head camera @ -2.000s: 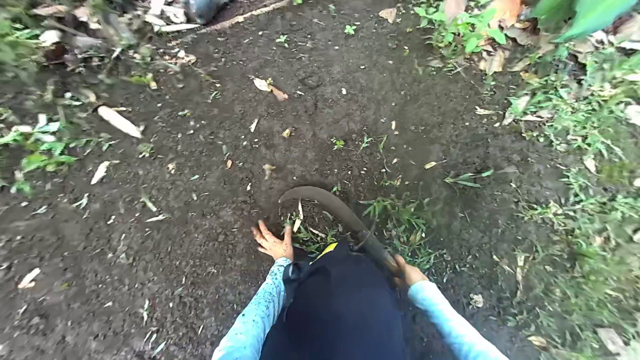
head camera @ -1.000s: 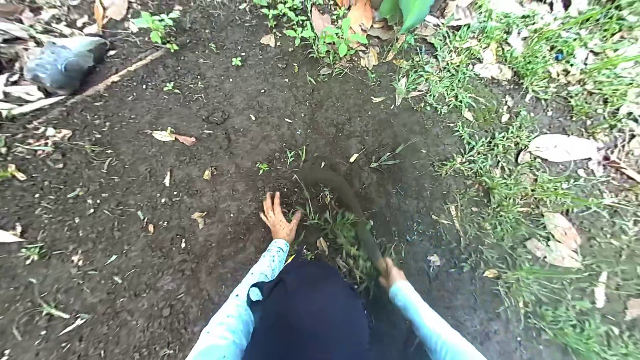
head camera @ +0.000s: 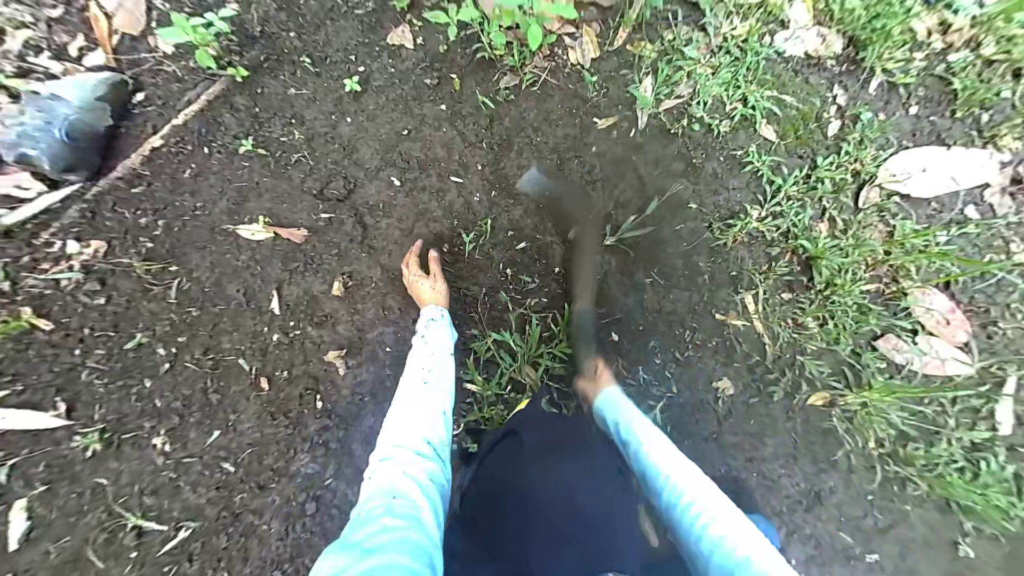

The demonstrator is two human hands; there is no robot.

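Observation:
My right hand [head camera: 594,379] is closed around the handle of a curved blade tool [head camera: 586,248], likely a sickle or curved machete, blurred by motion. Its blade points away from me and bends to the left at the tip, over dark soil. My left hand [head camera: 425,276] holds nothing; its fingers are spread a little above the soil, left of the blade. A tuft of green grass [head camera: 524,348] grows between my forearms, close to the tool's handle. A small sprig of weed [head camera: 478,238] stands just right of my left hand.
A crumpled grey plastic-like object [head camera: 60,128] lies at the upper left beside a thin stick [head camera: 160,138]. Grass and weeds [head camera: 840,256] with dry leaves [head camera: 938,170] border the right side. Leafy seedlings [head camera: 512,28] grow at the top.
The curved tool has swung to point more straight away from me, its tip farther forward. My left hand has moved forward, away from the grass tuft. The view has shifted.

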